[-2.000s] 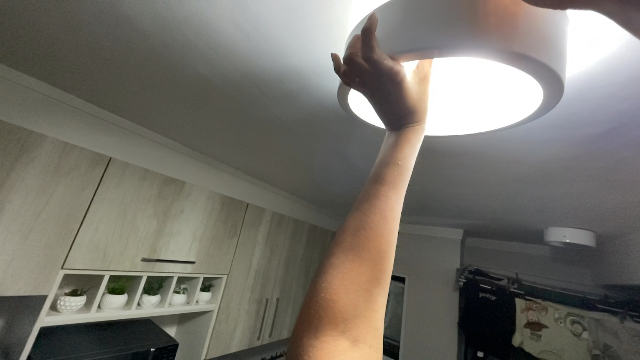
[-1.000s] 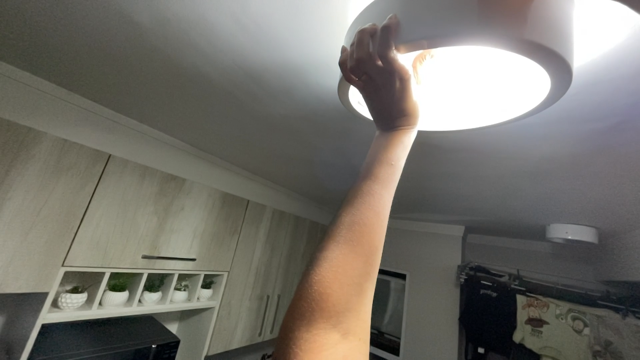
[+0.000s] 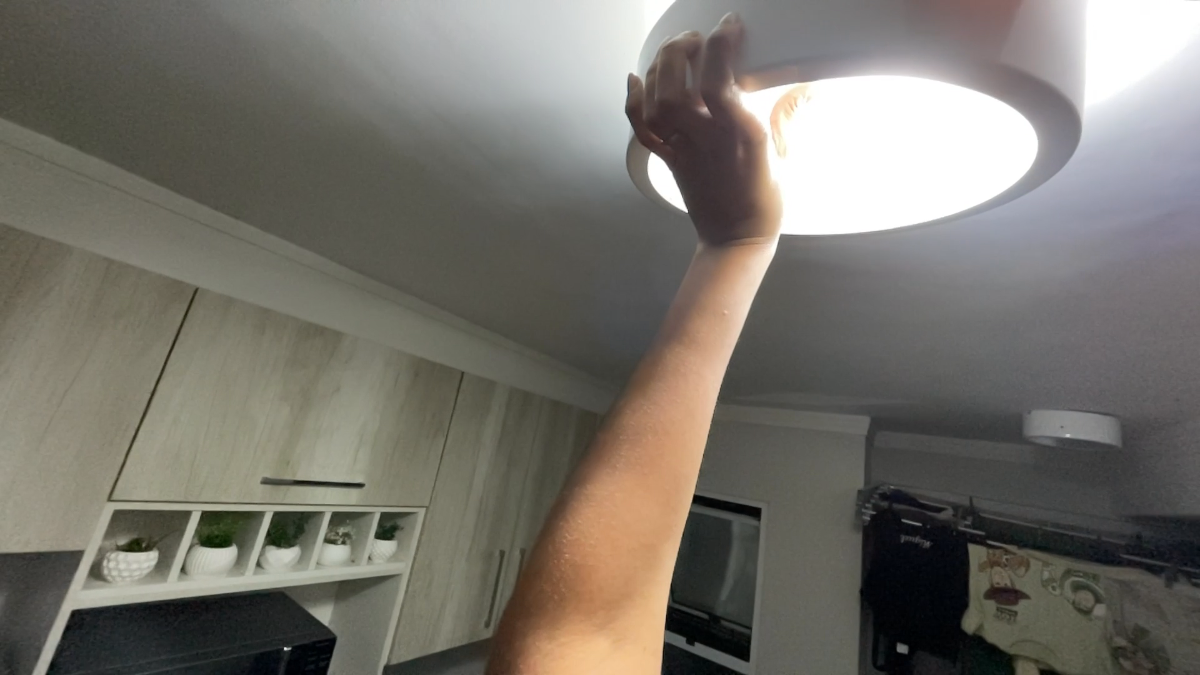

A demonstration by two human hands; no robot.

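A large round white ceiling light is lit at the top right, its bright face turned down. From the bottom middle my left arm reaches up to it. My left hand is on the light's left rim, with its fingers bent up against the outer side wall. The thumb is hard to make out against the glare; an orange-brown shape shows on the bright face beside the hand. My right hand is out of view.
Wood-look wall cabinets line the left, above a cubby shelf with several potted plants and a black microwave. At the right are a second, unlit ceiling light and hanging clothes. A framed window or opening shows behind my arm.
My left hand's fingers have shifted on the light's left rim, from more spread to closer together. The dark shape at the upper right edge, seen two seconds ago, is gone from view.
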